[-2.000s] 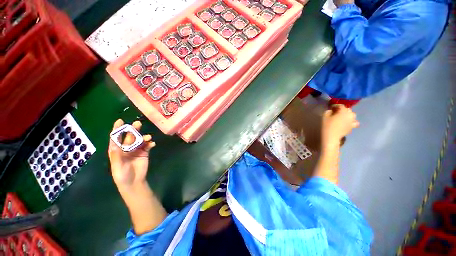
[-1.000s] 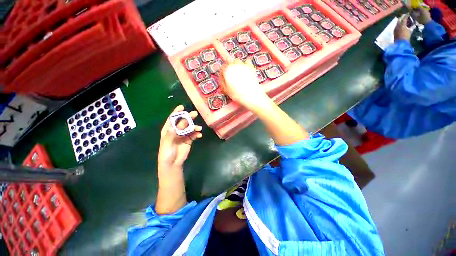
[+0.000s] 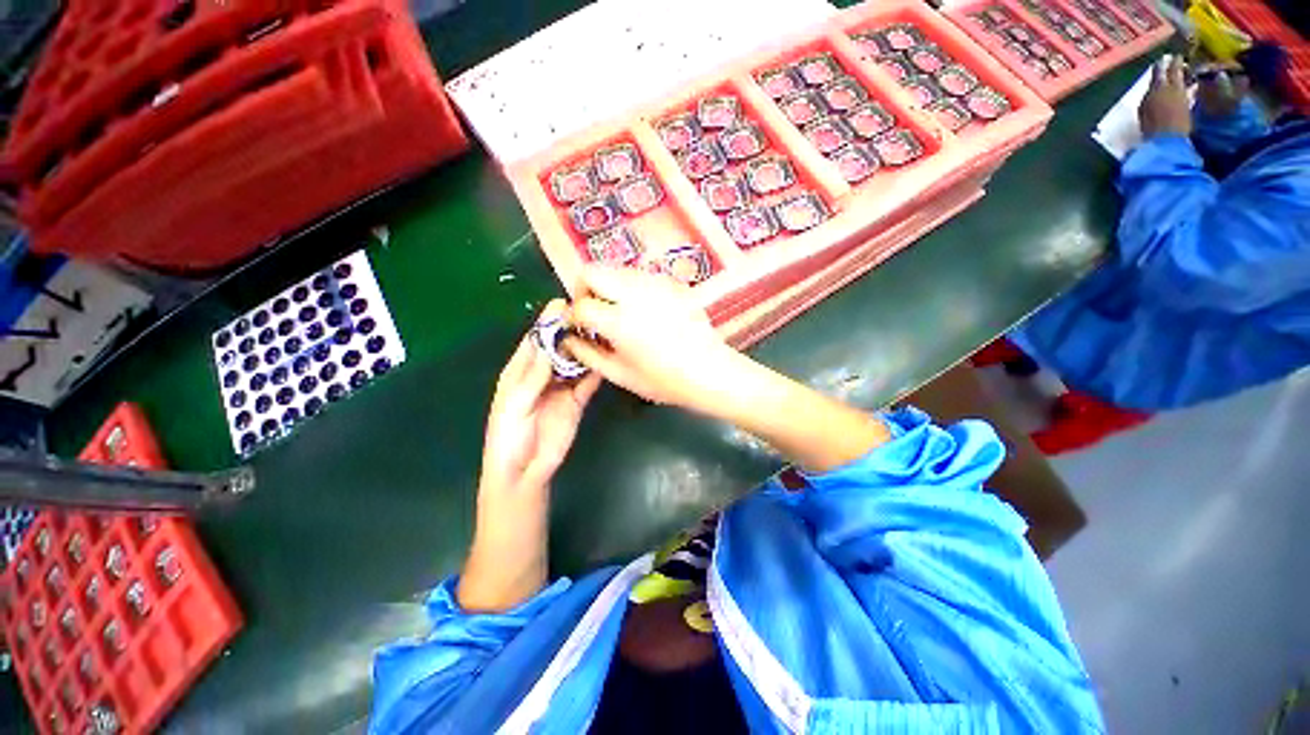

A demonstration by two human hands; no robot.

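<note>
My left hand (image 3: pixel 535 409) holds a small silver-and-dark housing (image 3: pixel 560 348) with a round opening in its fingertips, above the green bench. My right hand (image 3: pixel 644 333) is at the same housing, its fingers touching or nearly touching the rim; whether it holds a piece of its own is hidden. The four-section parts tray (image 3: pixel 704 237), pale red-orange and stacked, lies just beyond my hands, its bays holding loose housings. The adhesive dot sheet (image 3: pixel 310 350), white with rows of dark circles, lies on the bench to the left.
Deep red stacked trays (image 3: pixel 244 129) stand back left. A small-pocket tray (image 3: pixel 122 596) lies lower left beside a metal bar (image 3: pixel 129 485). A white speckled board (image 3: pixel 618 65) lies behind the parts tray. A blue-sleeved person (image 3: pixel 1221 237) works at right. A brown carton (image 3: pixel 1027 481) sits below the bench edge.
My right hand rose from beside the carton, reached into the parts tray, then came back to my left hand. My left hand has kept the housing. The view has shifted too.
</note>
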